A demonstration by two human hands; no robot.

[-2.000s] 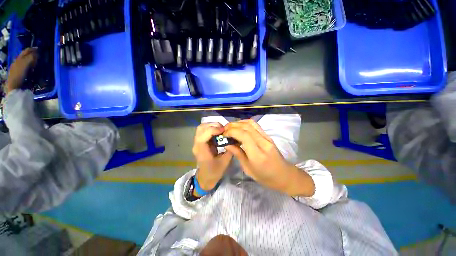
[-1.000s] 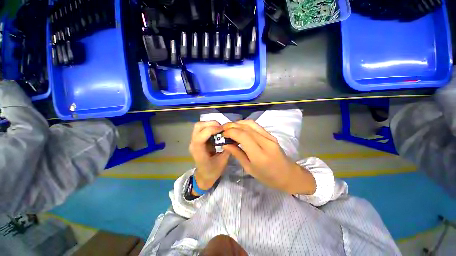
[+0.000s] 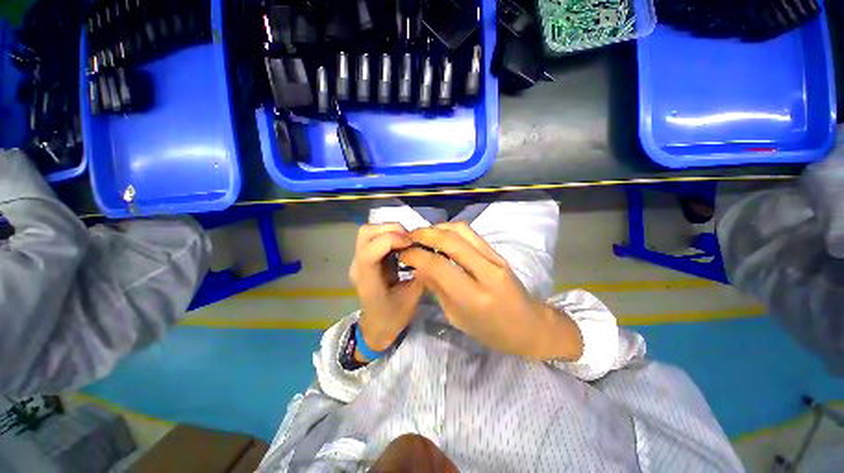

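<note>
My left hand (image 3: pixel 381 277) and my right hand (image 3: pixel 467 282) meet over my lap, below the bench edge. Both bare hands are closed around a small black housing (image 3: pixel 403 266). Only a dark sliver with a pale spot shows between the fingers; the rest is hidden. No green piece can be made out in the hands. A blue strap is on my left wrist.
The main blue tray (image 3: pixel 389 175) with black units lies ahead. A clear box of green parts (image 3: pixel 592 26) and black pieces (image 3: pixel 523 66) lie right of it. Side trays (image 3: pixel 167 157) (image 3: pixel 731 102) flank them. Neighbours' grey sleeves show at both sides.
My right fingers have moved over the housing opening, covering the white and green end seen before. The neighbour's hand at the far left has left the view.
</note>
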